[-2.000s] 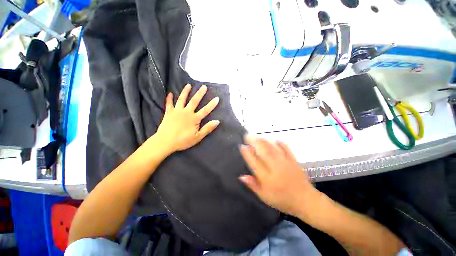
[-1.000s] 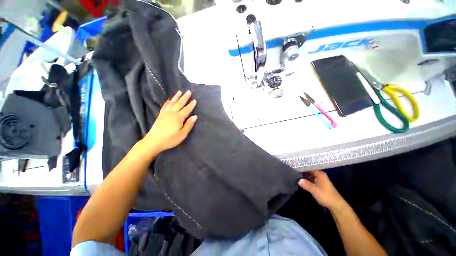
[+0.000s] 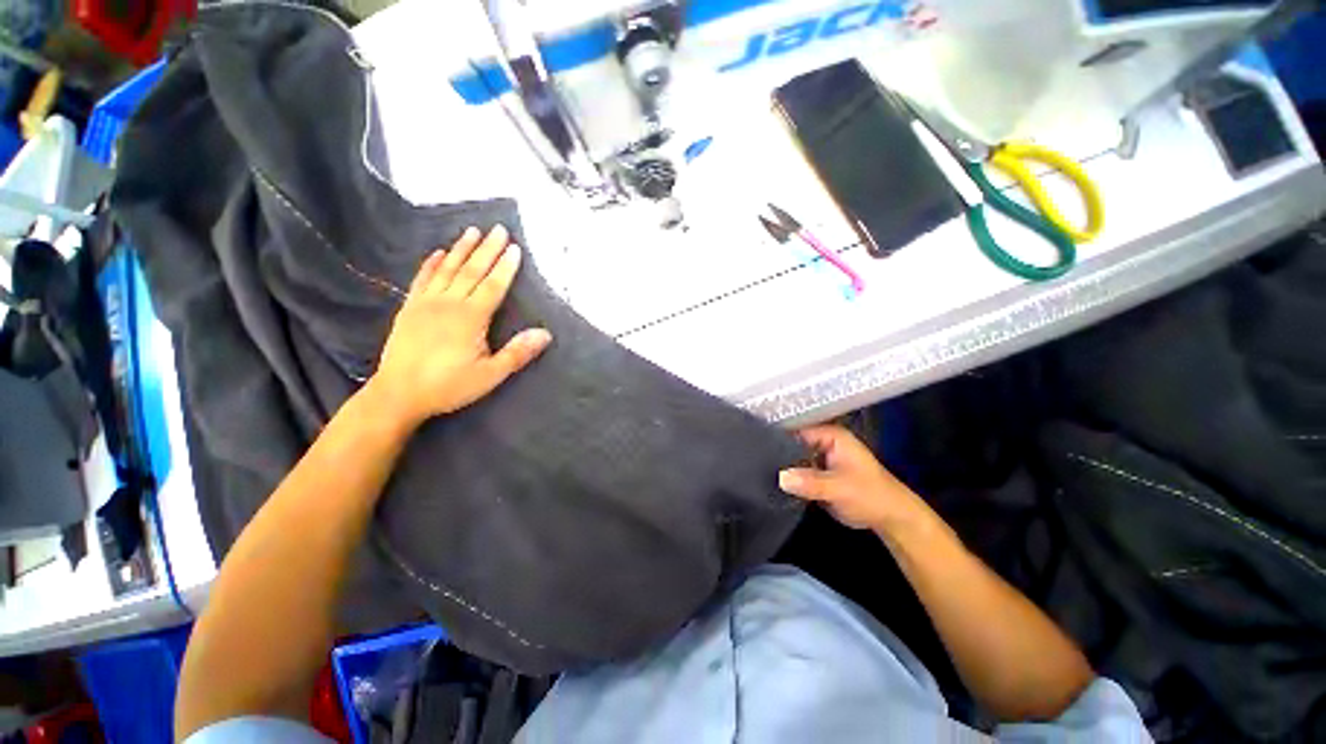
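Note:
A large dark grey garment piece (image 3: 582,436) with pale topstitching lies on the white table and hangs over its front edge towards my lap. My left hand (image 3: 454,332) lies flat on the cloth with its fingers a little apart, pressing it from above. My right hand (image 3: 844,477) pinches the cloth's right corner between thumb and fingers, just off the table's front edge. The needle area (image 3: 655,182) of the white sewing machine is to the right of the cloth, with no cloth under it.
A black smartphone (image 3: 870,157), scissors (image 3: 1018,211) with green and yellow loops and small snips with a pink part (image 3: 817,252) lie right of the needle. A dark garment pile (image 3: 1192,480) is at the right. A blue crate (image 3: 381,661) holds dark cloth below. Black strips (image 3: 124,509) lie far left.
My right hand has gone from over the cloth to its right corner and now pinches it. My left hand stays on the cloth. The view has turned, so the machine appears further left and higher.

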